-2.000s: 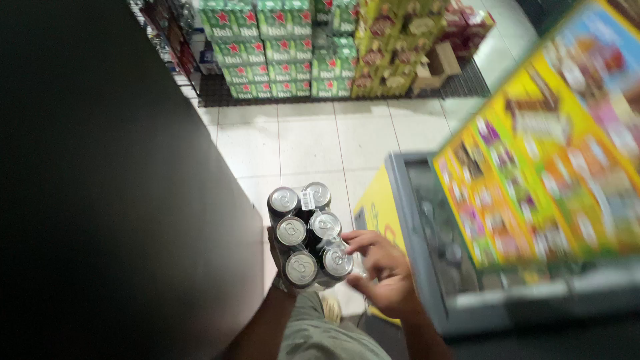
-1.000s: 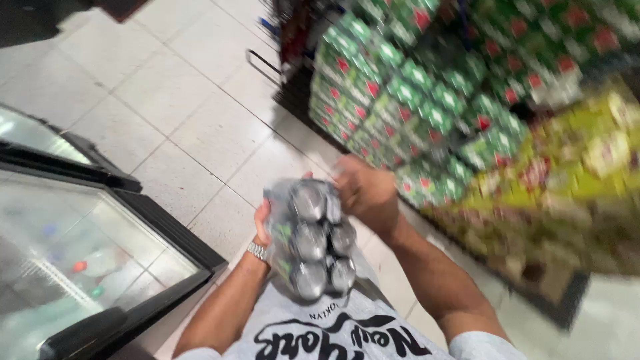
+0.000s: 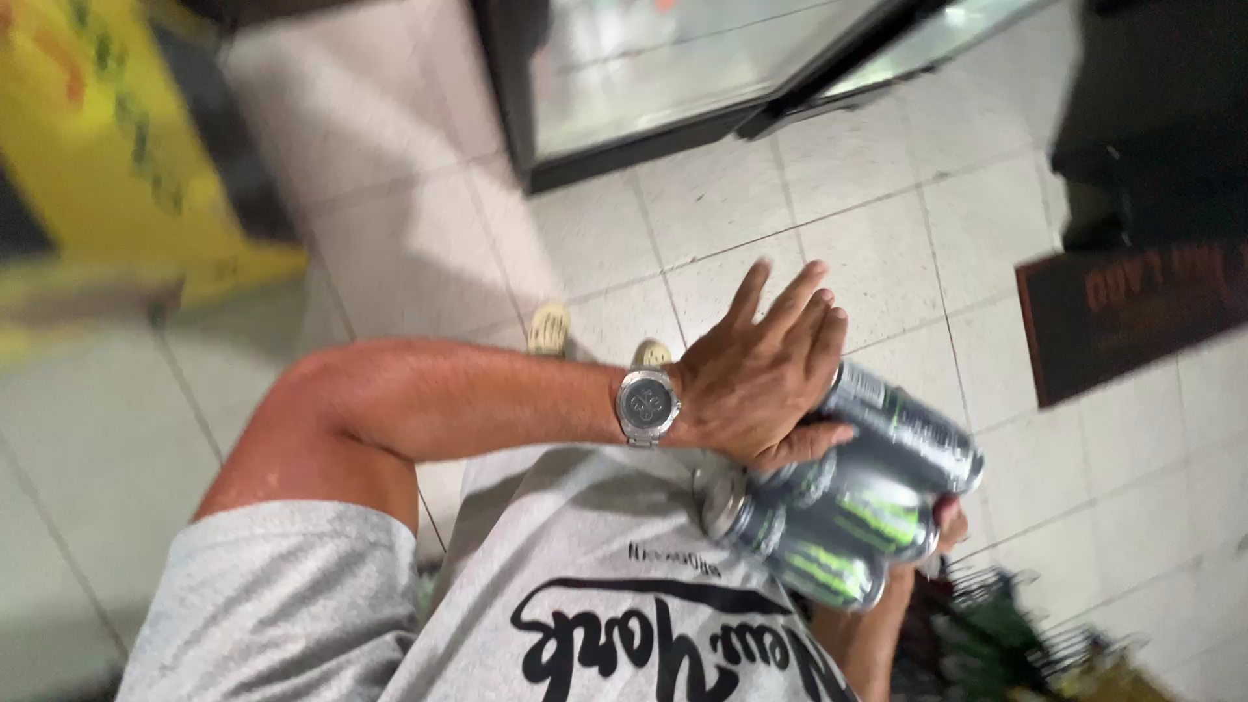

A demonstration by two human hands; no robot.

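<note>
A shrink-wrapped pack of black Monster energy drink cans [image 3: 877,487] lies tilted on its side against the front of my grey T-shirt, can tops to the left and bases to the right. My right hand [image 3: 949,526] grips the base end from the far side, most of it hidden behind the pack. Over the top end is my left hand [image 3: 765,375], back of the hand up and fingers apart; its thumb touches the pack, and whether its palm does is hidden. A metal wristwatch [image 3: 647,406] is on my left wrist.
A glass-fronted cooler [image 3: 624,161] with a black frame stands beyond my hands. At the left is a blurred yellow printed panel [image 3: 107,146]; at the right, a dark panel [image 3: 1131,312] bearing writing. Pale floor tiles [image 3: 848,244] lie between them. Blurred goods are low at the right.
The pack has turned from can tops up to lying on its side. My left hand has come off its side to the can tops; my right hand now holds the base end. The view has swung round strongly.
</note>
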